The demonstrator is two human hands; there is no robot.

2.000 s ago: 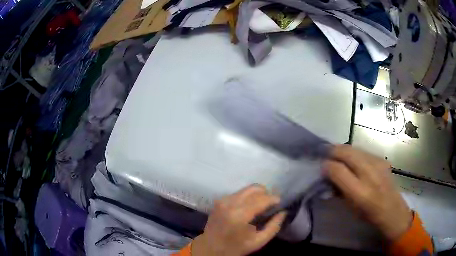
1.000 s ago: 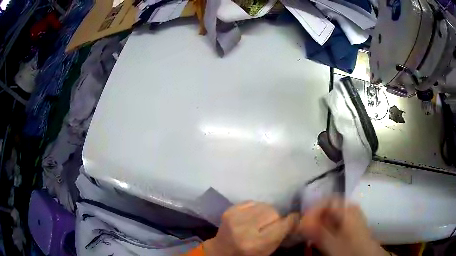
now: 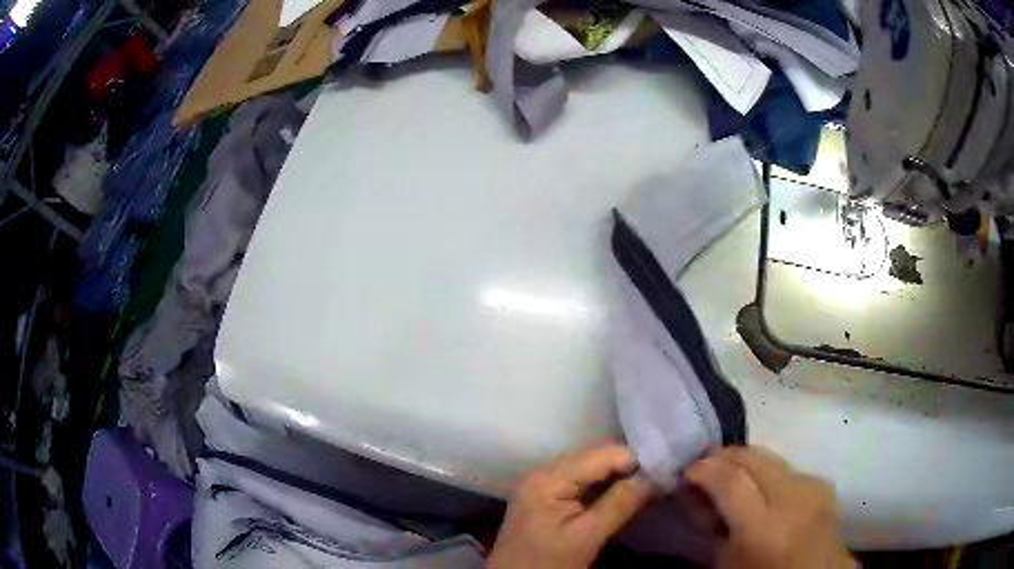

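Note:
A long grey band [image 3: 656, 383] with a black edging strip [image 3: 678, 317] along its right side lies on the white table, running up from my hands. Its pale far end [image 3: 706, 200] spreads near the machine bed. My left hand [image 3: 573, 506] pinches the near end of the band at the table's front edge. My right hand [image 3: 767, 506] also pinches it, just to the right, with fingers close to the left hand's. The fingertips partly hide the cloth between them. Whether a tool is in the right hand cannot be told.
The sewing machine head [image 3: 928, 100] and its metal bed [image 3: 890, 311] stand at right. Cloth offcuts [image 3: 712, 56] and cardboard [image 3: 250, 61] lie at the back. A purple stool [image 3: 133, 489], heaped grey cloth [image 3: 200, 267] and a work bundle [image 3: 300, 511] are at left.
The band has swung from beside the needle area leftward onto the table, with its black edge now clearly visible. Both hands remain at the front edge, now close together on its near end.

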